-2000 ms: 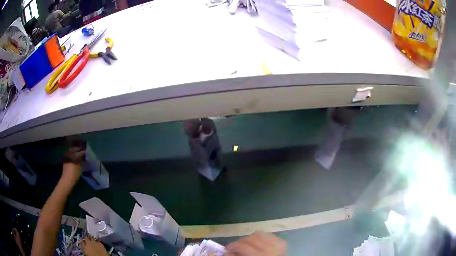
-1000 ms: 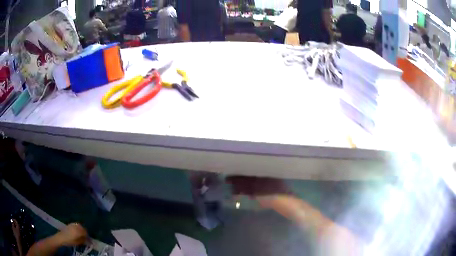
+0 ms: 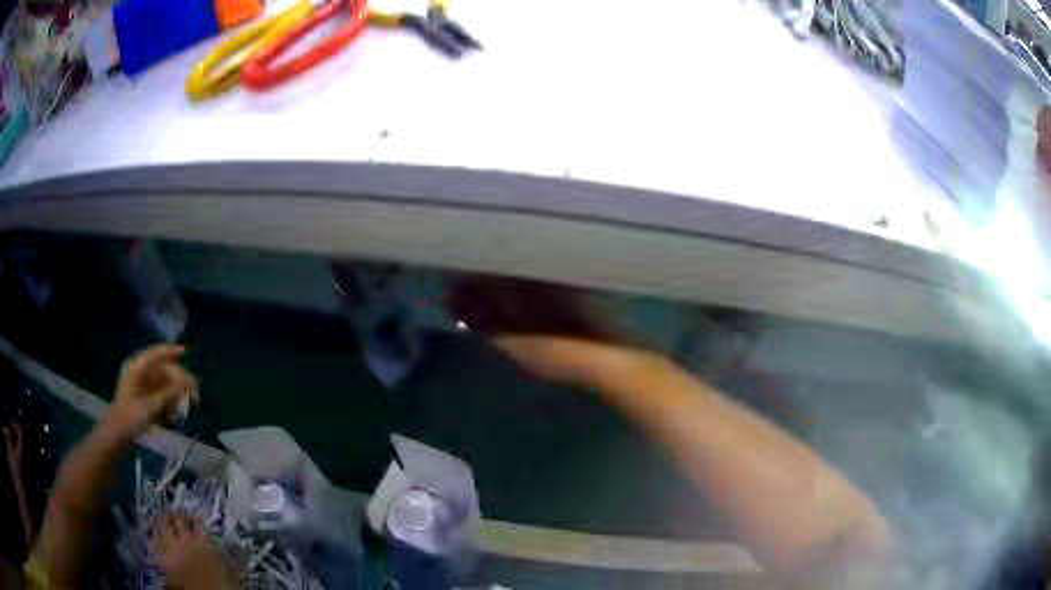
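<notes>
My right forearm reaches in from the lower right, and my right hand [image 3: 513, 309] is a dark blur in the shade below the shelf. Its fingers and any hold cannot be made out. A blurred carton [image 3: 390, 346] stands on the green belt [image 3: 461, 403] just left of it. Two open white cartons with raised flaps stand at the near edge, one at lower left [image 3: 271, 498] and one near the lower middle [image 3: 424, 507], each with a pale round top inside. My left hand is not in view.
The white shelf [image 3: 519, 115] crosses above the belt, with red-and-yellow scissors [image 3: 305, 46], side cutters [image 3: 432, 25], a blue and orange box [image 3: 167, 29] and a paper stack [image 3: 962, 98]. Another worker's hands [image 3: 156, 386] are at left over white strands [image 3: 248, 553]. Glare covers the right.
The view has tilted down since the last frame. My right arm, reaching under the shelf then too, now shows more forearm. The left worker's hand is raised towards the belt.
</notes>
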